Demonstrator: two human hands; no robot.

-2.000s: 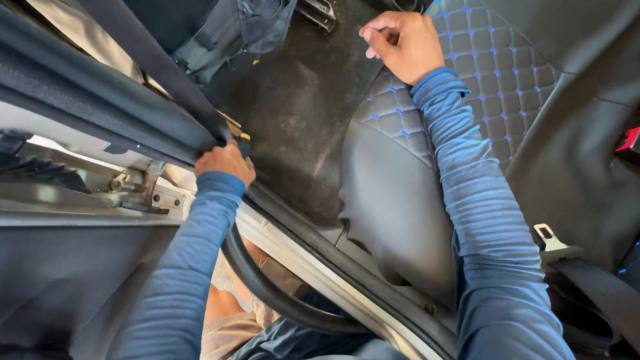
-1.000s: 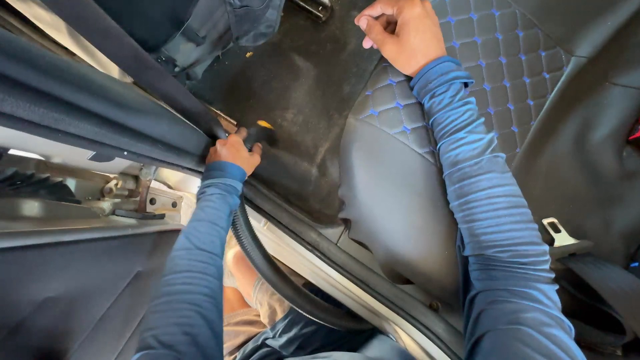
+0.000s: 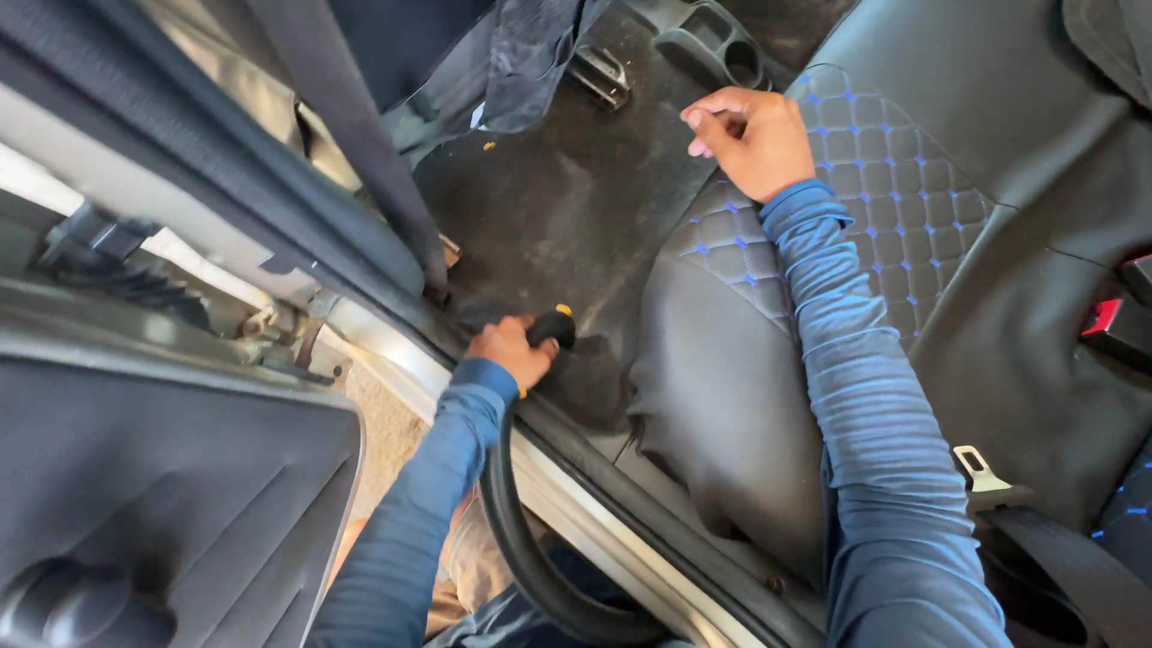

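Note:
My left hand (image 3: 513, 353) is closed around the end of a black corrugated vacuum hose (image 3: 508, 513), low over the dark car floor (image 3: 567, 207) near the door sill. A black nozzle (image 3: 553, 328) with a yellow tip juts from the grip toward the floor. The hose loops down over the sill. My right hand (image 3: 756, 142) is above the front edge of the rear seat (image 3: 900, 189), which has quilted black covering with blue stitching. Its fingers are curled, with nothing seen in them; whether they fully close cannot be made out.
At the left stands the open car door (image 3: 180, 468); the metal sill (image 3: 576, 513) runs diagonally below. A seat belt strap (image 3: 351, 117) hangs near the pillar. The front seat's back (image 3: 531, 63), a metal seat rail (image 3: 601, 77) and a cup holder (image 3: 720, 45) are ahead. Red buckles (image 3: 1102, 318) lie at right.
My left hand has moved from beside the pillar and belt strap out toward the floor, with the hose. The right hand stays over the seat's front edge. The view has shifted.

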